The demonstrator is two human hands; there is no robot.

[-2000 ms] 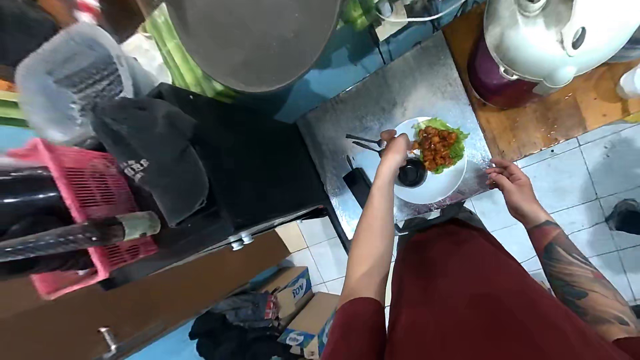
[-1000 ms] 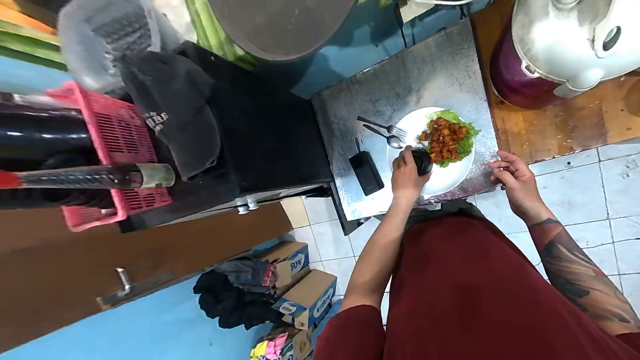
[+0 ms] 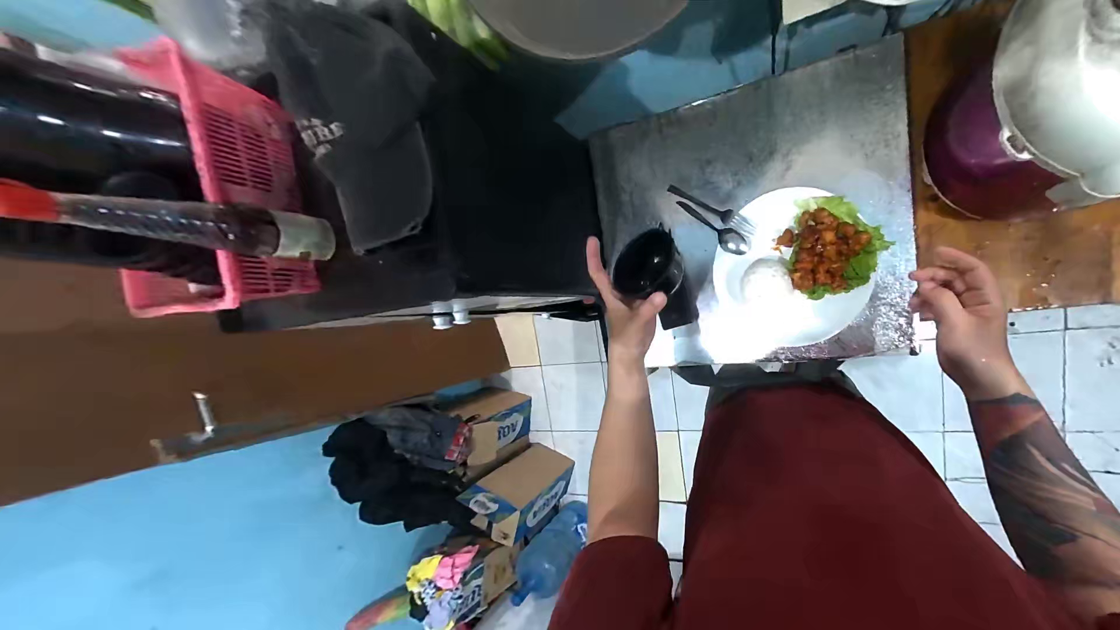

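My left hand (image 3: 626, 315) holds a small black bowl (image 3: 647, 264) between thumb and fingers, left of the plate and over a dark rectangular object (image 3: 680, 304). On the white plate (image 3: 840, 324) lie a white mound, likely rice (image 3: 767, 282), and glazed brown food pieces (image 3: 822, 252) on green lettuce (image 3: 866, 262). A fork (image 3: 717, 210) and a spoon (image 3: 731, 239) rest at the plate's upper left rim, handles pointing away. My right hand (image 3: 962, 306) is by the metal tabletop's right edge, fingers curled, nothing visible in it.
The metal-topped table (image 3: 822, 114) adjoins a black counter (image 3: 516, 175) bearing a dark cloth (image 3: 350, 122) and a pink plastic basket (image 3: 249, 157) with bottles. A large lidded pot (image 3: 980, 149) stands on the wooden surface (image 3: 1041, 262) at right. Cardboard boxes (image 3: 516, 486) are on the floor.
My left hand has moved the black bowl left, off the plate. A white mound shows where the bowl was. The right hand stays near the table edge.
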